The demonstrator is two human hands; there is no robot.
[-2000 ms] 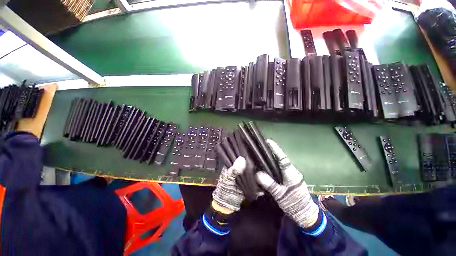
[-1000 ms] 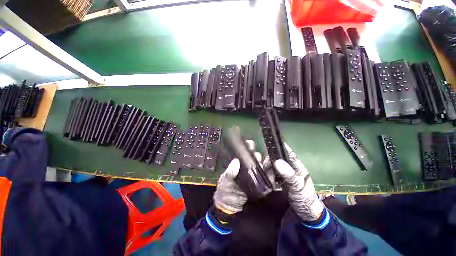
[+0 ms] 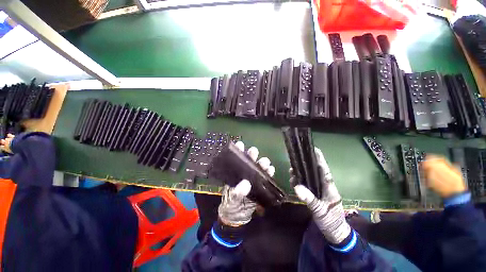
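My left hand (image 3: 240, 199), in a grey-white knit glove, holds several black remote controls (image 3: 248, 172) side by side, tilted to the upper left with smooth sides showing. My right hand (image 3: 322, 199), gloved alike, holds a few more remotes (image 3: 304, 156) nearly upright. The two handfuls are apart, over the bench's front edge. Left of my hands, a face-up row (image 3: 205, 154) lies partly behind the left handful. It adjoins a left-hand row (image 3: 128, 130) of remotes leaning on edge. The main pile (image 3: 330, 90) stands beyond my hands.
A neighbour's bare hand (image 3: 443, 175) is over remotes at the right, near one loose remote (image 3: 379, 154). Another neighbour's sleeve (image 3: 34, 159) is at the left. A red bag (image 3: 362, 16) lies at the far side. A red stool (image 3: 162, 223) stands below the green bench (image 3: 176, 106).
My hands have moved apart, splitting the remotes into two handfuls. The left handful has tilted further left. A neighbour's hand has come in at the right, with more remotes beside it.
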